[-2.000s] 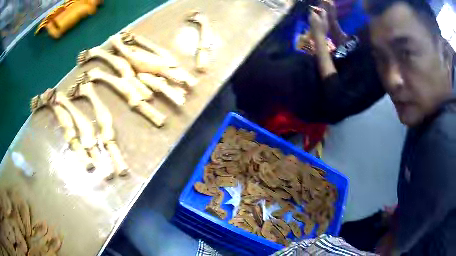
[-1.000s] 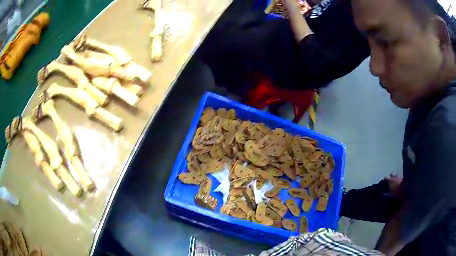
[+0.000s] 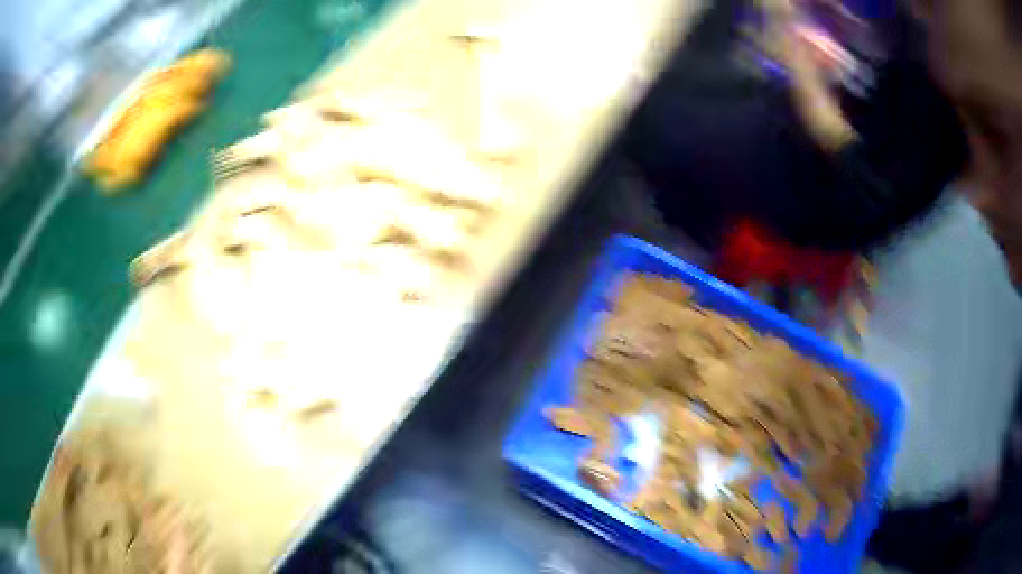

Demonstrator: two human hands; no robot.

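The picture is blurred and the bench is overexposed. Neither my left hand nor my right hand can be made out. Cream leg parts (image 3: pixel 370 213) lie on the tan bench (image 3: pixel 549 146), washed out so that mainly their dark-lined ends show. A heap of brown sole pieces (image 3: pixel 95 505) lies on the bench at the lower left. A blue crate (image 3: pixel 611 521) beside the bench holds many tan sole pieces (image 3: pixel 728 381) and white scraps (image 3: pixel 715 471).
An orange ribbed part (image 3: pixel 157 118) lies on the green surface (image 3: pixel 50 370) beyond the bench. A person in dark clothing (image 3: pixel 784 157) sits at the upper right, with a red object (image 3: pixel 773 256) below. Another person's head is partly visible at the right edge.
The view has swung left, so the crate, bench and leg parts appear further right. More of the sole heap shows at lower left. The person at the right is now mostly cut off.
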